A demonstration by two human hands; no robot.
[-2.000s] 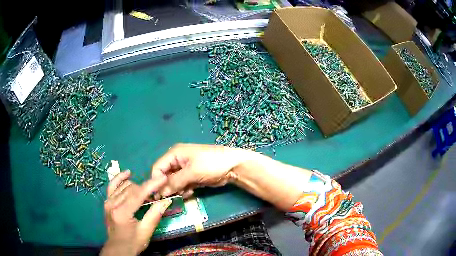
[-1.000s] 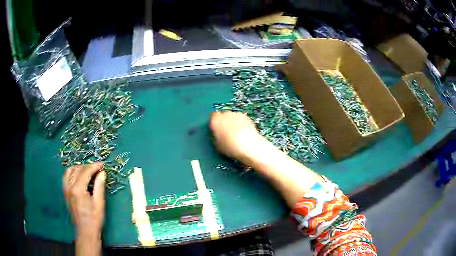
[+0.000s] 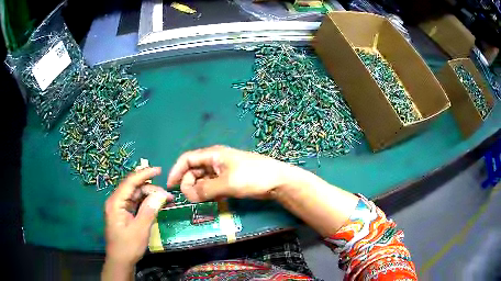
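Note:
A small green circuit board (image 3: 184, 231) lies at the mat's near edge, with cream tape strips at its sides and a dark red block (image 3: 203, 219) on it. My left hand (image 3: 132, 211) is over the board's left side, thumb and index finger close together. My right hand (image 3: 220, 174) is over the board's far edge, fingers curled, its fingertips close to the left ones. Thin silvery leads show near the fingertips; the part they belong to is too small to tell. The hands hide the board's far part and most of the strips.
A pile of small leaded components (image 3: 99, 129) lies left, beside a clear bag (image 3: 52, 71). A larger pile (image 3: 299, 104) lies right of centre. A large cardboard box (image 3: 351, 93) and a smaller one (image 3: 464, 118) stand right. A metal rail (image 3: 230, 32) runs behind.
A second ago my left hand was at the left pile and my right hand at the right pile. Both have come together over the board. The whole view has shifted slightly.

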